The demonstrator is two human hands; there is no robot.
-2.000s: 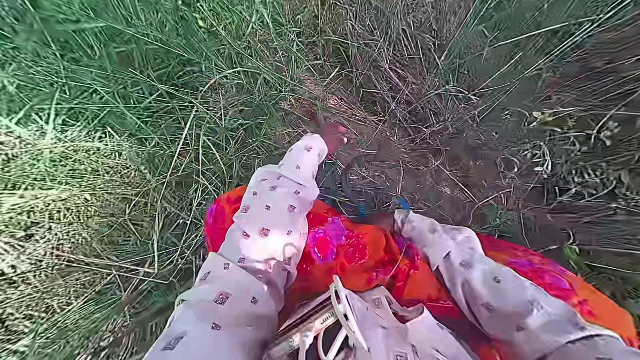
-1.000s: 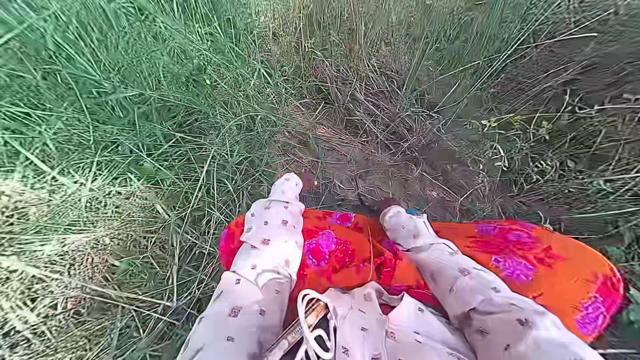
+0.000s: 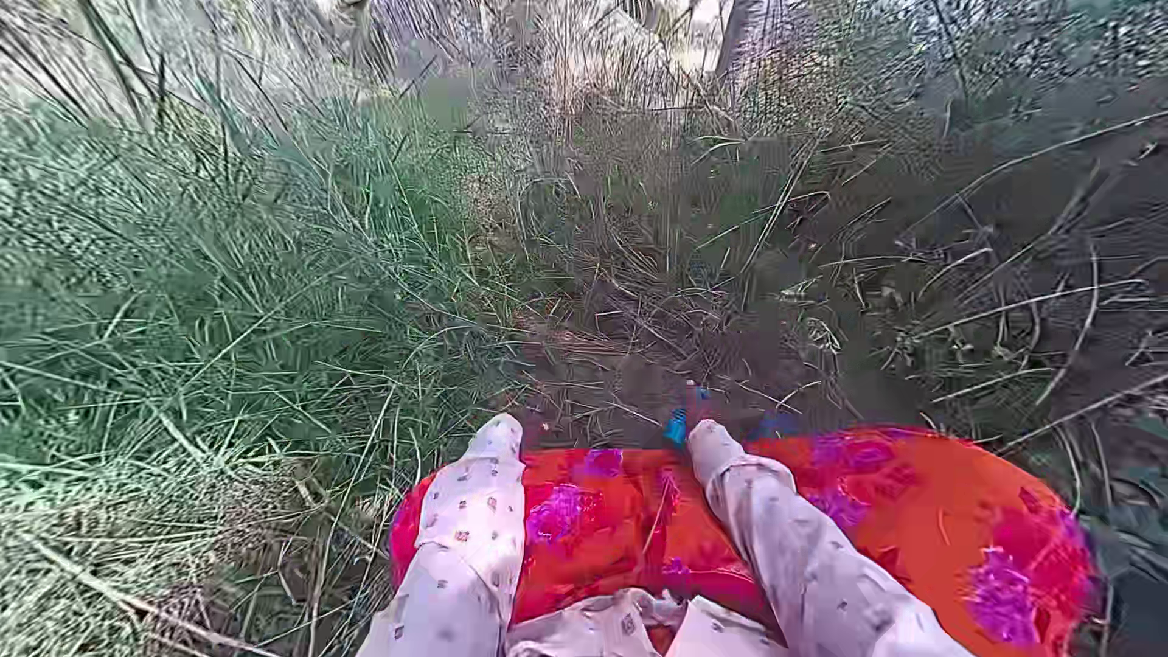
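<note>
Both forearms, in a pale patterned shirt, reach forward over an orange and red flowered cloth (image 3: 922,511) on the lap. Beyond the left cuff, my left hand (image 3: 537,429) is mostly hidden and blurred; its fingers cannot be made out. A bright blue item (image 3: 676,426), whose kind I cannot tell, lies close to the right cuff, where my right hand (image 3: 698,406) is small and dark against the ground. Whether either hand holds anything is not clear.
Tall green grass (image 3: 319,338) rises ahead and to the left. Dry cut grass (image 3: 100,547) lies at the lower left. Dry bent stalks (image 3: 995,319) stand at the right. Bare brown soil with straw (image 3: 611,383) shows in front of the hands.
The view has tilted up, showing more of the growth ahead. My left hand, earlier reaching out over the soil, has drawn back nearer the cloth.
</note>
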